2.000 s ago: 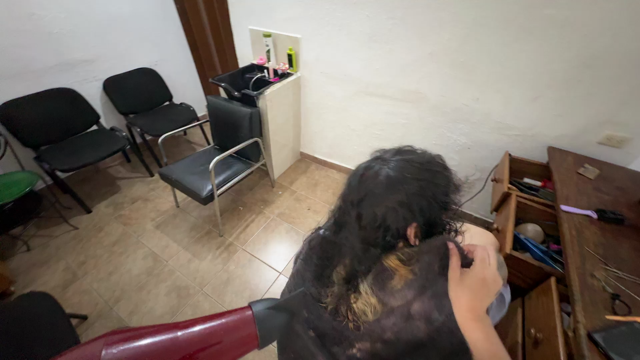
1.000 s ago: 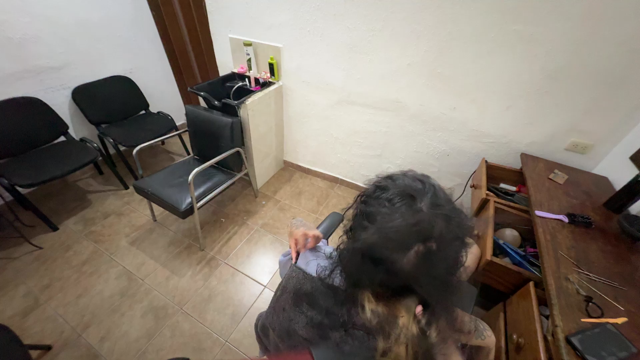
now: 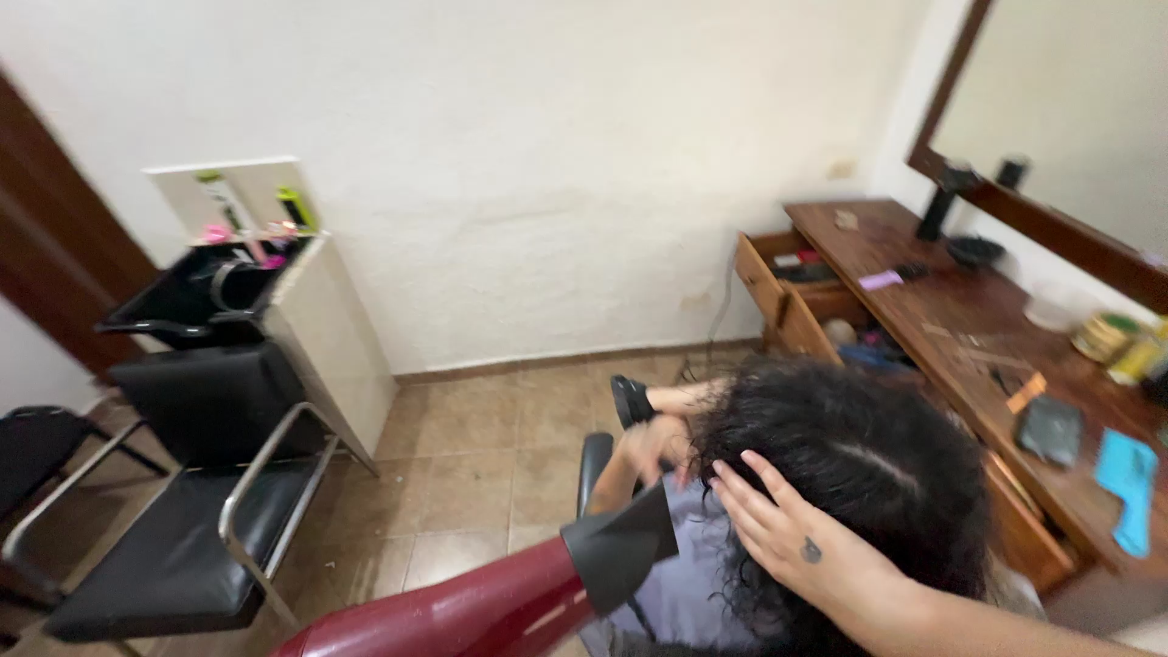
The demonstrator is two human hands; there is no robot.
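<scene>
A red hair dryer [image 3: 456,607] with a flat black nozzle [image 3: 630,547] reaches in from the bottom left, its tip close to the seated person's hair. My left hand is out of the frame, and the dryer's handle is hidden. My right hand [image 3: 798,538], bearing a small mark on its back, lies along the side of the dark curly hair [image 3: 876,456], fingers slightly apart and not closed around a lock. The seated person's own hand [image 3: 652,447] is raised, blurred, just beyond the nozzle. That person wears pale clothing [image 3: 689,566].
A wooden dresser [image 3: 967,301] with open drawers [image 3: 798,319] stands right, bearing a purple-handled brush [image 3: 881,279], an orange comb [image 3: 1027,392] and a blue tool [image 3: 1127,484]. A mirror [image 3: 1068,109] hangs above. At left are a black washbasin [image 3: 192,292] and an armchair [image 3: 173,538].
The seated person's head is more upright than one second ago. My right hand now lies flat on the hair; two seconds ago it held a lock. The view has swung right.
</scene>
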